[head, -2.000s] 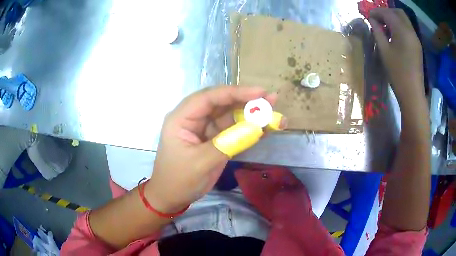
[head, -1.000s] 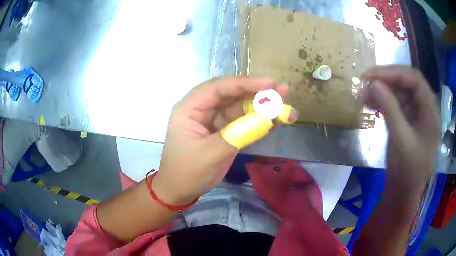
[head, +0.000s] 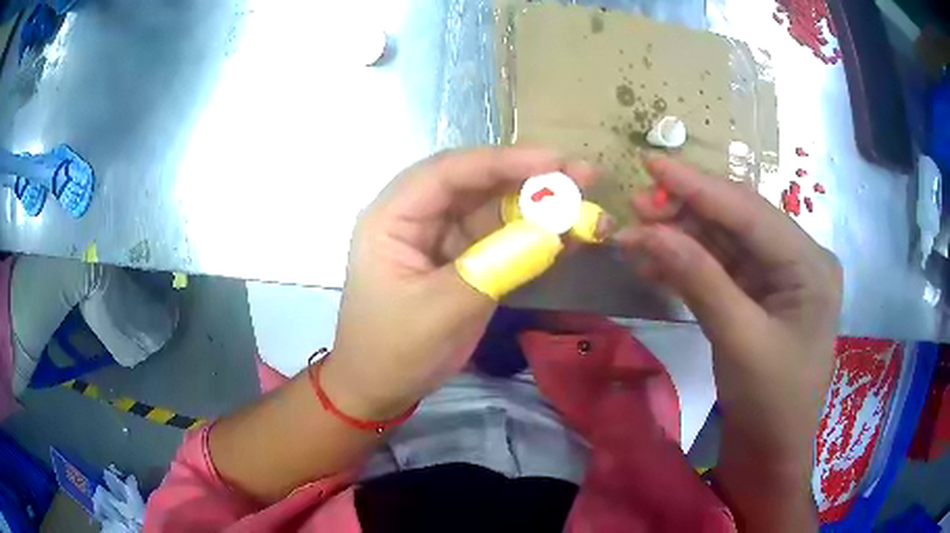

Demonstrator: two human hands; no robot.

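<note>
My left hand (head: pixel 448 250), with yellow wraps on thumb and forefinger, holds a white disc (head: pixel 550 204) upright between its fingertips. The disc bears one red mark on its left part. My right hand (head: pixel 729 250) is just right of it, holding a tiny red piece (head: pixel 659 198) at its fingertips, apart from the disc. A small white cap-like lump (head: pixel 667 132) stands on the stained cardboard pad (head: pixel 563 78) behind my hands.
Loose red pieces (head: pixel 797 193) lie right of the pad, with more at the back right beside a dark flat rectangle (head: pixel 873 94). Another disc (head: pixel 376 48) lies left of the pad. Blue flip-flops (head: pixel 73 181) are at far left. A blue bin (head: pixel 865 427) holds red pieces at lower right.
My right hand has come from the red pile at the back right to beside the disc, now with a red piece. My left hand still holds the disc in nearly the same place.
</note>
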